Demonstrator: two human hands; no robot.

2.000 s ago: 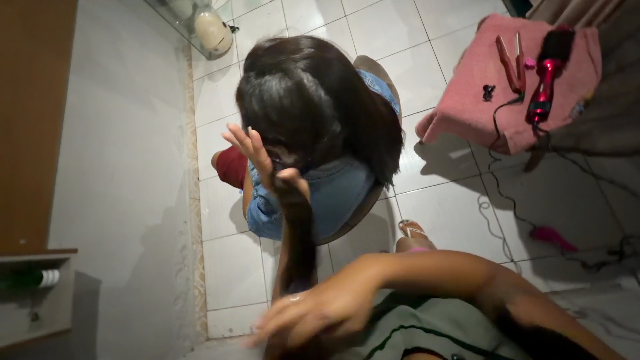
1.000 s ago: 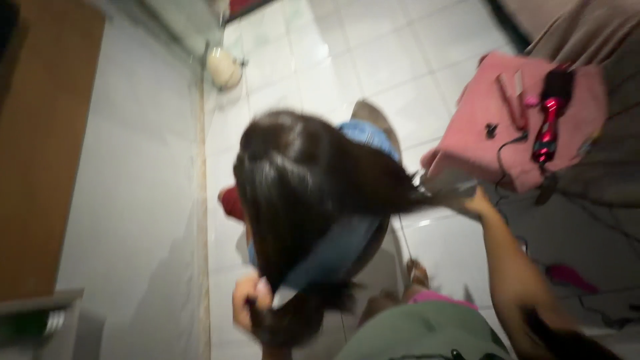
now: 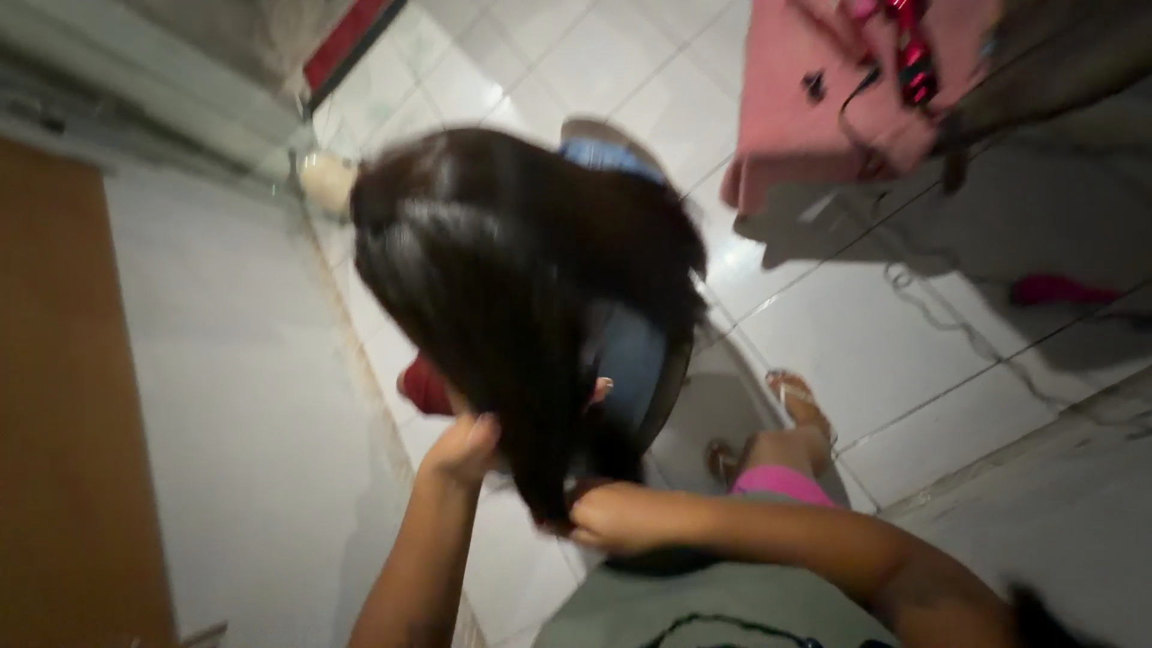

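Note:
A seated person's long dark hair (image 3: 504,270) fills the middle of the view, with the person's blue denim top (image 3: 630,360) showing behind it. My left hand (image 3: 463,445) touches the left edge of the lower lengths, its fingers partly hidden behind the hair. Lower and to the right, my right hand (image 3: 603,517) is closed around the gathered ends of the same section. The rest of the hair hangs over the person's back on the right. The person's face is turned away and hidden.
At the upper right, a pink towel (image 3: 792,117) bears a red hot-air brush (image 3: 913,58), a hair straightener and a small dark clip (image 3: 814,85). A pink object (image 3: 1062,290) and cords lie on the tiled floor. A wall (image 3: 243,360) runs along the left.
My right hand has moved from the hair stretched out at the right to the ends near my body, close to my left hand. The view has come nearer to the head.

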